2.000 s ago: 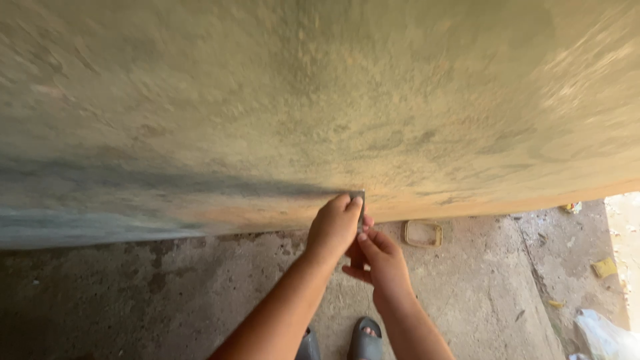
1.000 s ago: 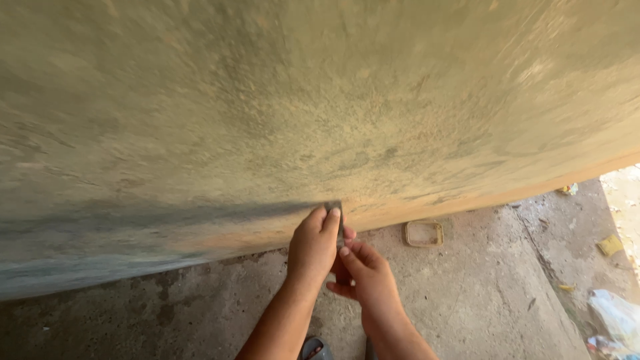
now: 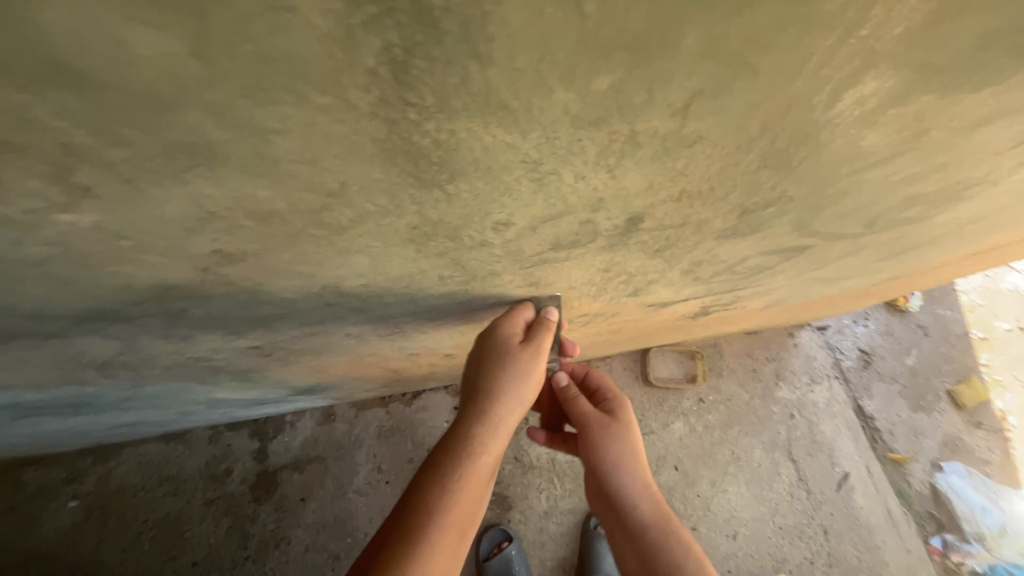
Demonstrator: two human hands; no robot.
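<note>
Close in front of me stands a plastered wall (image 3: pixel 448 184), greenish with dark smudges and an orange tint low down. My left hand (image 3: pixel 508 360) grips a thin, flat grey piece (image 3: pixel 555 324), its thumb lying on the face near the top end. The piece is upright in view, close to the lower part of the wall; whether it touches the wall cannot be told. Just below and to the right, my right hand (image 3: pixel 596 408) pinches the lower end of the same piece between thumb and fingers. The left fingers are partly hidden behind the piece.
A shallow rectangular plastic container (image 3: pixel 676 368) lies on the concrete floor (image 3: pixel 744 448) beside the wall's foot. Farther right are a yellow scrap (image 3: pixel 970 393) and a crumpled plastic bag (image 3: pixel 980 504). My feet in grey slides (image 3: pixel 502 552) are below my hands.
</note>
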